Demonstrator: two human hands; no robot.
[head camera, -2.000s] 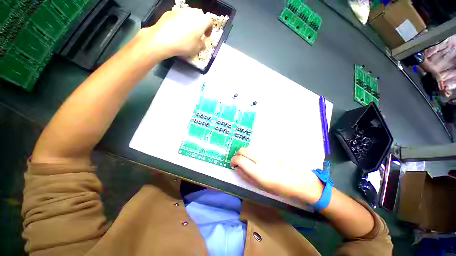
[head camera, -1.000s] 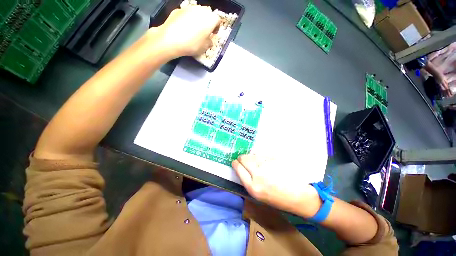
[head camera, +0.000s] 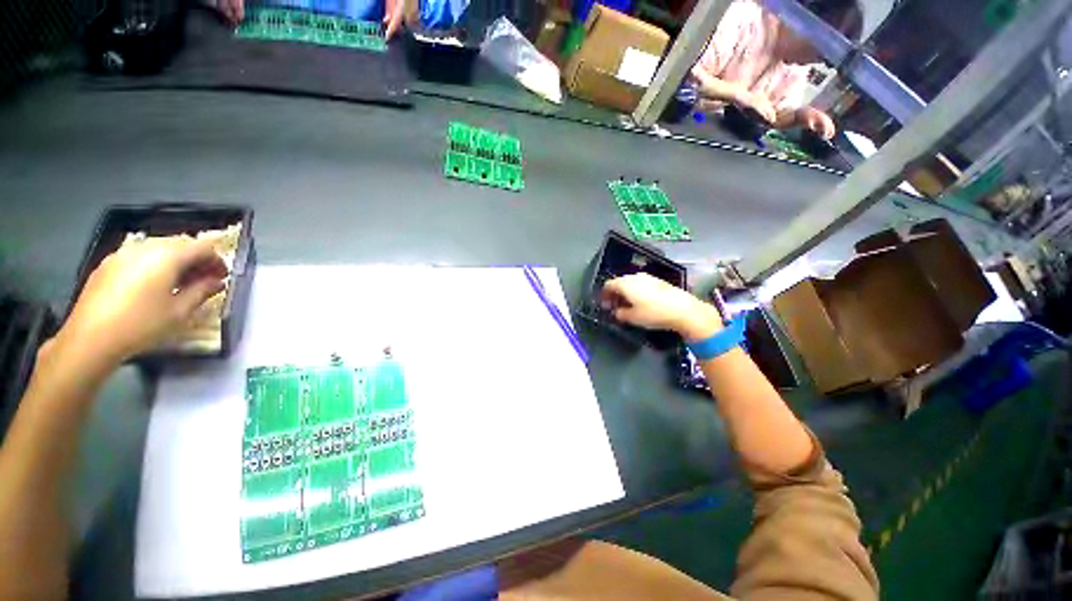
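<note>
My left hand (head camera: 147, 291) is at the white-parts bin (head camera: 241, 317) on the left, its fingers curled over the cream-white pieces; what it holds cannot be seen. My right hand (head camera: 644, 302) reaches into the black-parts bin (head camera: 661, 261) on the right, fingertips down among dark pieces; its grasp cannot be told. The green PCB panel (head camera: 335, 499) lies on the white paper work sheet (head camera: 506, 411), untouched. Two small dark components (head camera: 387, 352) stand up at its far edge. A blue wrist strap (head camera: 717, 339) is on my right wrist.
A purple-blue pen (head camera: 557, 315) lies at the paper's right edge. Two PCB panels (head camera: 484, 156) (head camera: 648, 210) lie beyond. An open cardboard box (head camera: 899, 308) is at right, beside a metal post (head camera: 782, 229). Other workers' hands (head camera: 396, 17) show opposite.
My right hand has let go of the panel and moved to the black-parts bin. My left hand remains at the white-parts bin. The view has turned and lifted, showing more of the far bench.
</note>
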